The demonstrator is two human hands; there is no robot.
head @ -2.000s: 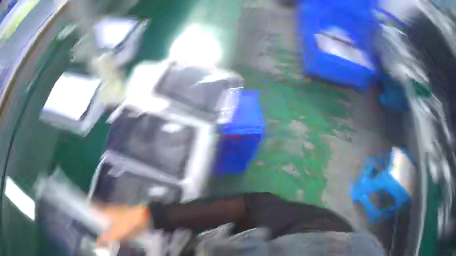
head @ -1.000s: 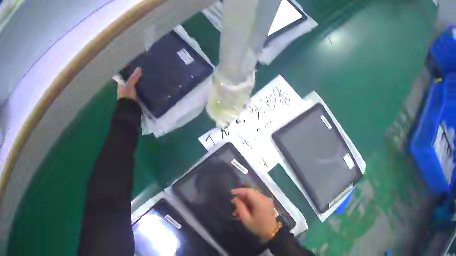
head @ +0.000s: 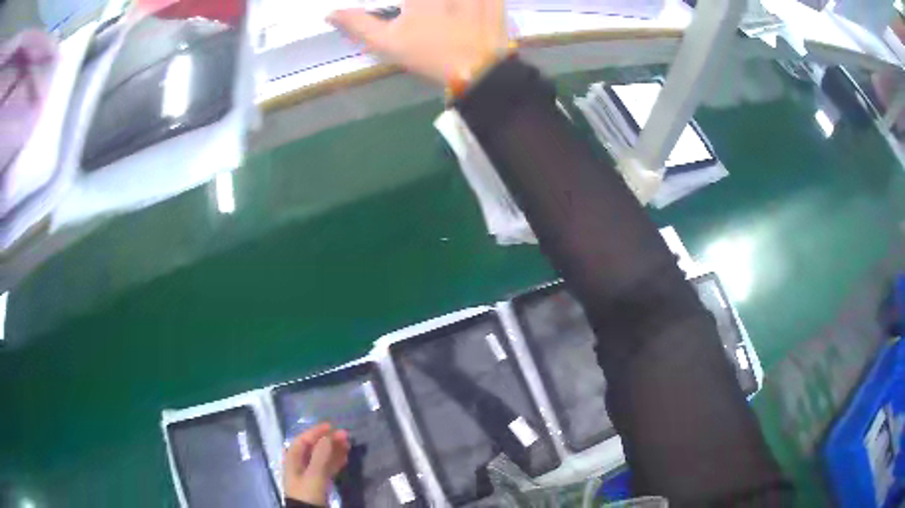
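Note:
A row of dark tablets in white foam sleeves lies along the bench, including one at the left end (head: 220, 458) and one in the middle (head: 461, 397). Small white labels are on their screens. My left hand (head: 316, 461) is over the second tablet from the left (head: 372, 442), fingers loosely bent and nothing seen in it. My right hand (head: 437, 40), with a bracelet, is over white papers (head: 308, 55) on the raised shelf. Its far part is cut off by the top edge, so its grip cannot be told. My right forearm hides part of the tablets at the right.
A dark tablet on white sheets (head: 164, 84) lies on the shelf at upper left, beside a red item (head: 193, 8) and pink cloth (head: 28, 89). A pale pole (head: 690, 84) stands near a white-screened tablet (head: 640, 104). A blue crate (head: 863, 427) is at lower right.
The view has turned toward the shelf and row. My right hand has moved from over a tablet to the shelf. My left hand has left the far tablet and is now over the row.

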